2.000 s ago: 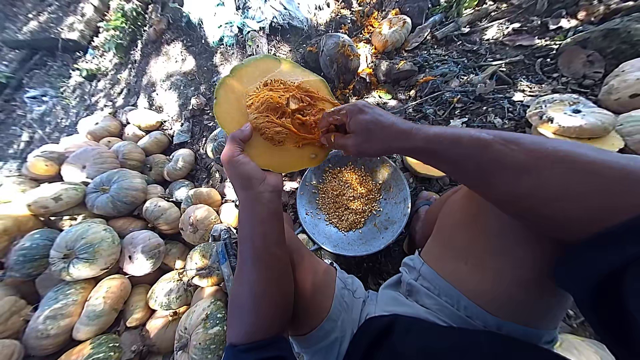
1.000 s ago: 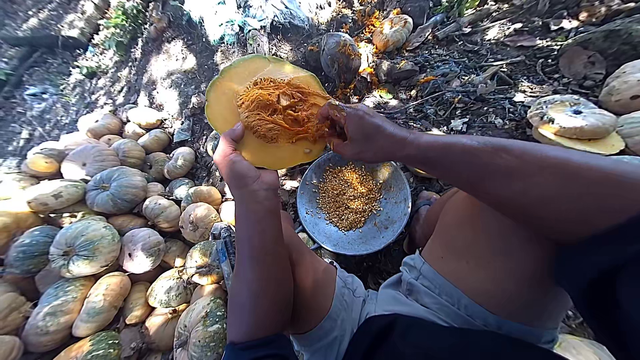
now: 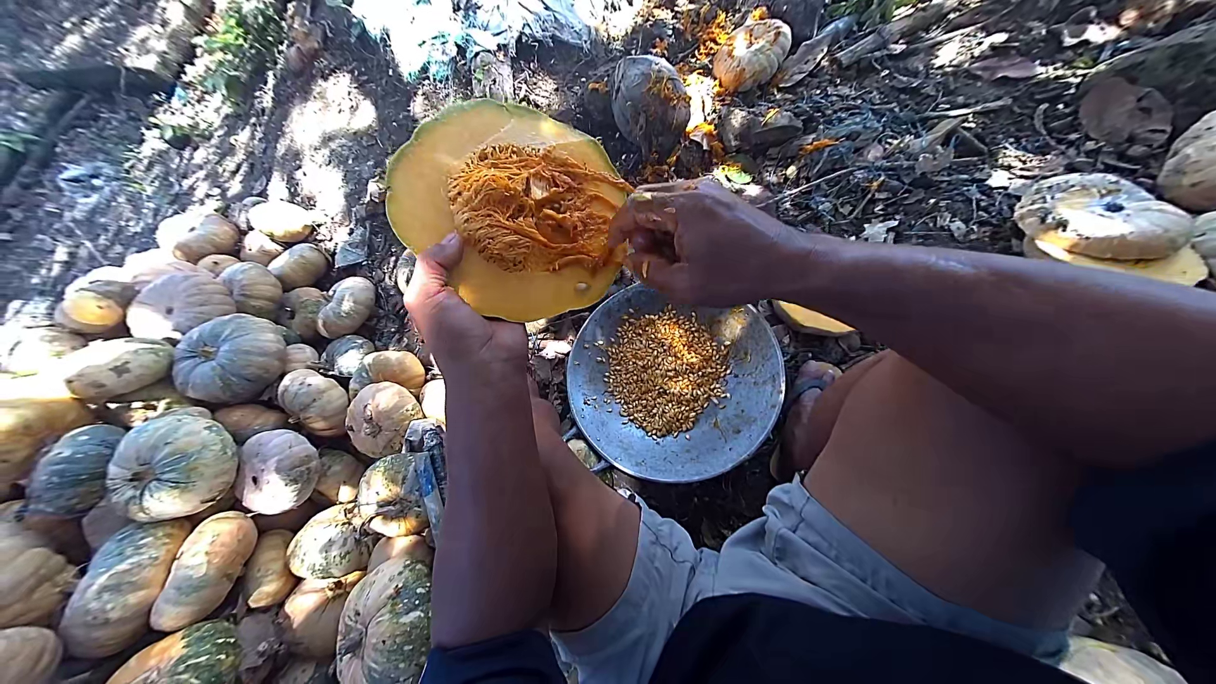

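Note:
My left hand (image 3: 465,309) grips the lower left rim of a halved pumpkin (image 3: 418,185), thumb on the cut face, which is tilted toward me. Stringy orange pulp (image 3: 532,209) fills its middle. My right hand (image 3: 689,242), fingers curled, is at the right edge of the pulp; strands run to its fingertips, and whether it holds seeds is hidden. One pale seed (image 3: 581,286) lies on the lower flesh. Below the hands, a round metal pan (image 3: 750,427) on the ground holds a heap of pumpkin seeds (image 3: 665,370).
A large pile of whole pumpkins (image 3: 228,359) covers the ground at left. Cut pumpkin pieces (image 3: 1102,217) lie at right, and another cut piece (image 3: 812,318) is beside the pan. A pumpkin (image 3: 752,54) and a brown husk-like object (image 3: 651,100) lie beyond, among leaves and orange scraps.
My right hand has shifted slightly along the pulp toward the pumpkin's right edge, its fingers curling. The pumpkin half has tilted a little in my left hand. The pan has stayed in place.

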